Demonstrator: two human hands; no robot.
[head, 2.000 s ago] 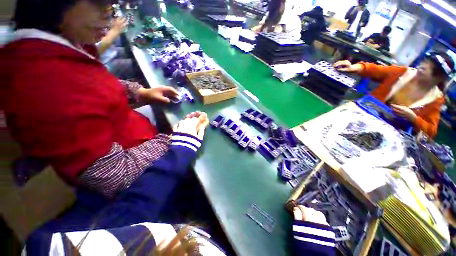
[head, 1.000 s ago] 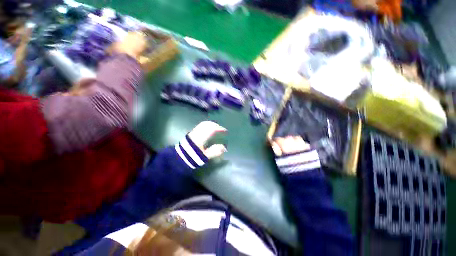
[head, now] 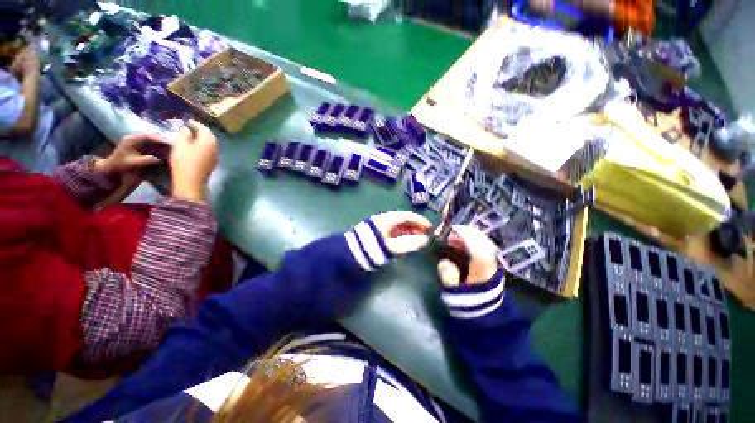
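My left hand (head: 404, 231) and my right hand (head: 470, 254) meet over the bench edge of the bezel box. Their fingers close on a small dark part (head: 444, 240) between them; the fingers hide most of it, and I cannot tell whether a grey frame is on it. The open cardboard box (head: 582, 256), heaped with grey front frames (head: 521, 254), lies just beyond my right hand. Dark purple screen units (head: 319, 159) stand in two short rows on the bench. Loose grey bezels (head: 436, 157) lie between the rows and the box.
A black tray (head: 603, 355) with rows of framed units is at the right. Behind the box are a clear bag (head: 571, 78) and a yellow-edged stack (head: 662, 178). A small parts box (head: 252, 114) and purple-wrapped parts (head: 149, 66) lie at left. A person in a red vest (head: 70, 281) works there.
The view has turned down and right, bringing the black tray in. My right hand has left the box and my left hand has come over to it. The neighbour's hands have drawn together.
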